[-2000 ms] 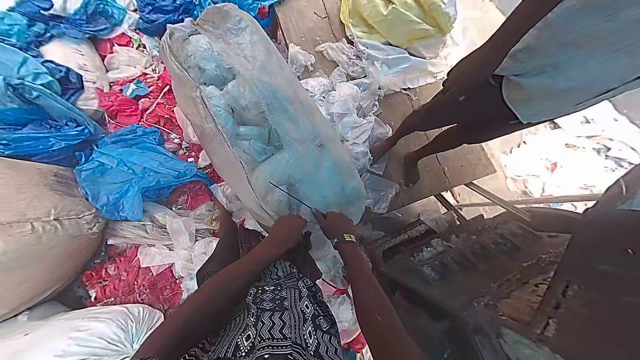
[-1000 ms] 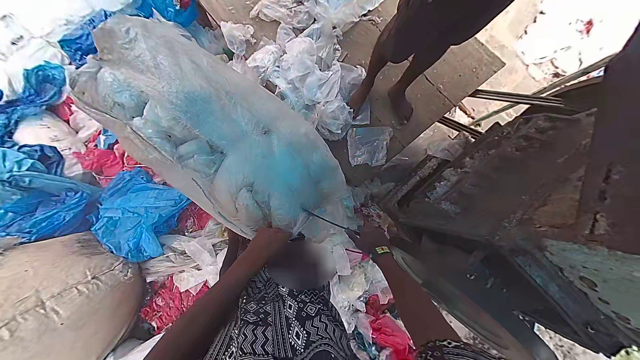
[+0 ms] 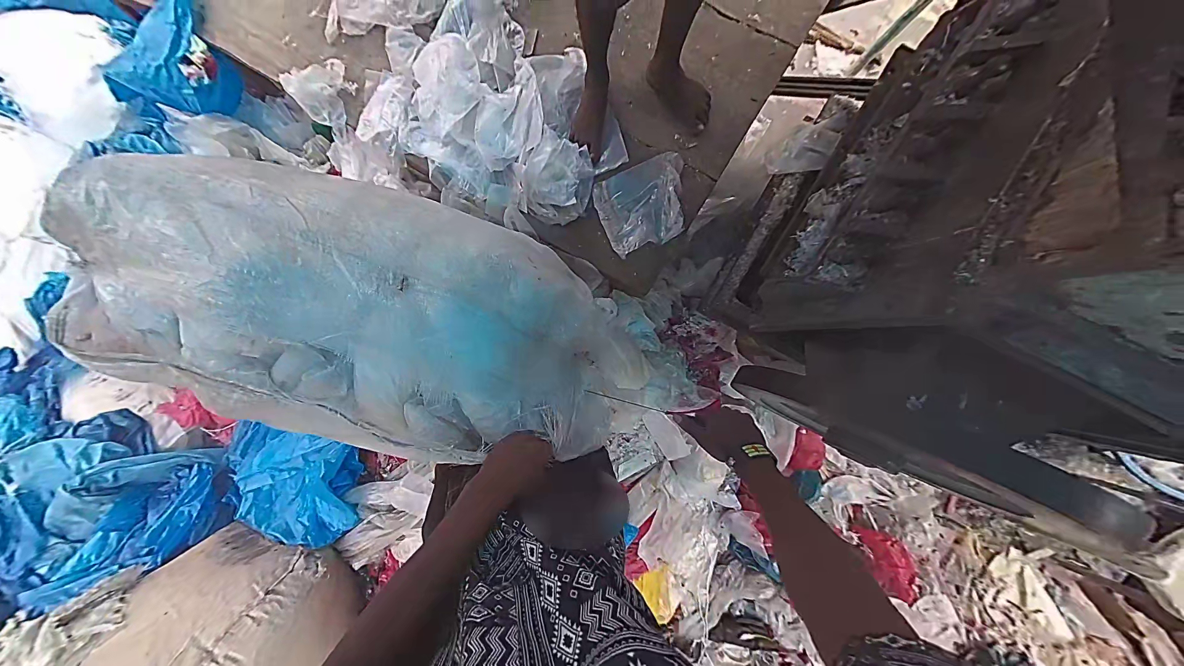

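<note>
A long, full sack of translucent plastic [image 3: 351, 296], with white and light-blue plastic showing through, lies across the left and middle of the view. My left hand [image 3: 520, 462] grips its lower edge close to its right end. To the right, my right hand [image 3: 723, 433], with a band at the wrist, is closed on a thin, rod-like tool [image 3: 634, 402]. The tool points left, its tip at the sack's right end. Whether it is a blade or a plain rod cannot be told. The handle is hidden in my fingers.
Another person's bare feet [image 3: 680, 92] stand on boards beside loose clear plastic bags [image 3: 490, 111]. A dark, worn metal machine [image 3: 925, 370] fills the right side. Blue plastic bags [image 3: 291, 481] and a stuffed tan sack [image 3: 231, 601] lie at lower left. Mixed plastic scraps [image 3: 694, 536] cover the ground below.
The sack has turned from nearly upright in the view to lying mostly crosswise. My right hand, with the tool, has moved away from my left hand. The view has shifted.
</note>
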